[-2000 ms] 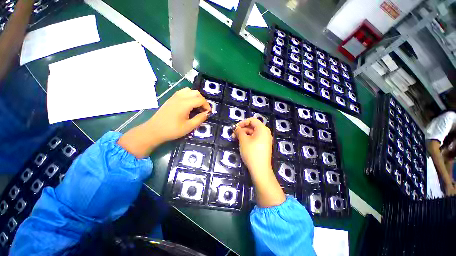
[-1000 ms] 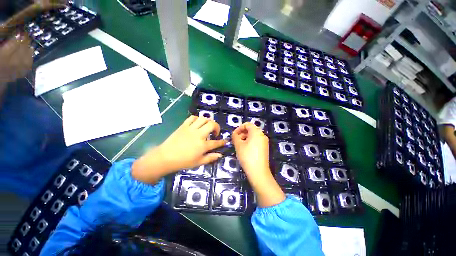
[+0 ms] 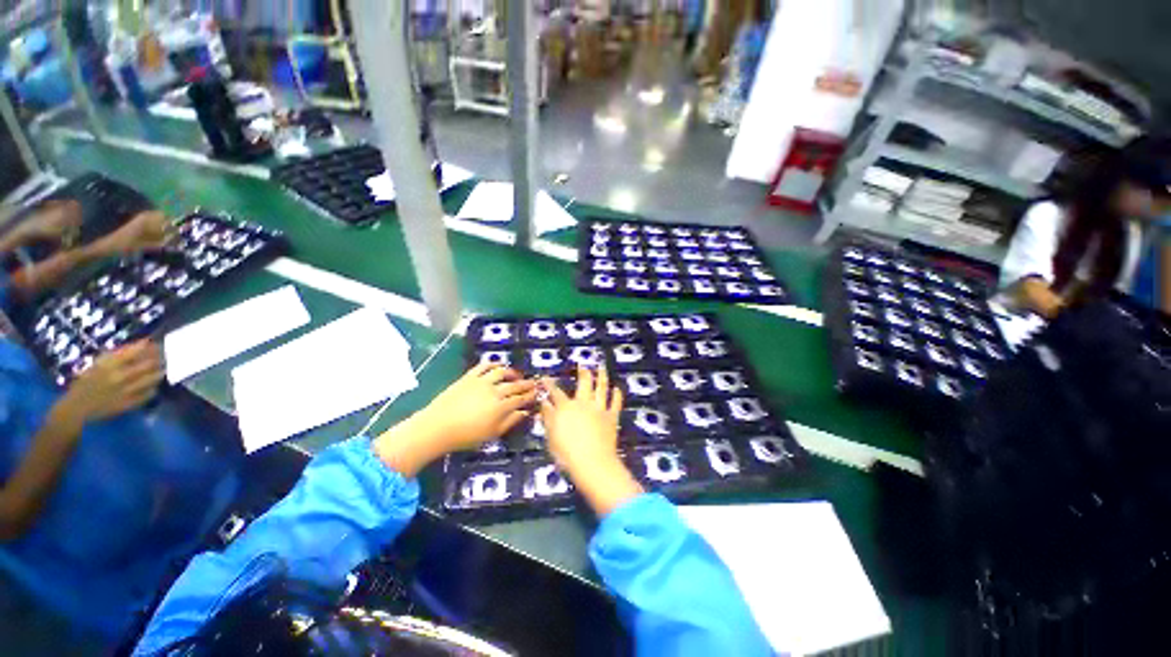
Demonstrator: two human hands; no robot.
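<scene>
A black pocket tray lies flat on the green bench in front of me, with silvery squarish parts with round centres in its pockets. My left hand is over the tray's left side, fingertips down at a pocket. My right hand is just right of it, with thumb and fingers low over the tray. The fingertips of both hands nearly meet. Whether they hold a tiny piece is too small and blurred to tell. The hands hide the pockets under them.
White sheets lie left of the tray, another white sheet at its lower right. Filled trays stand beyond and at right. A grey upright rises behind. People in blue at left and in white at right sit close.
The view has tilted up, showing more of the room. My left hand's fingers have drawn together beside my right hand. My right hand's fingers have spread and reach forward over the tray.
</scene>
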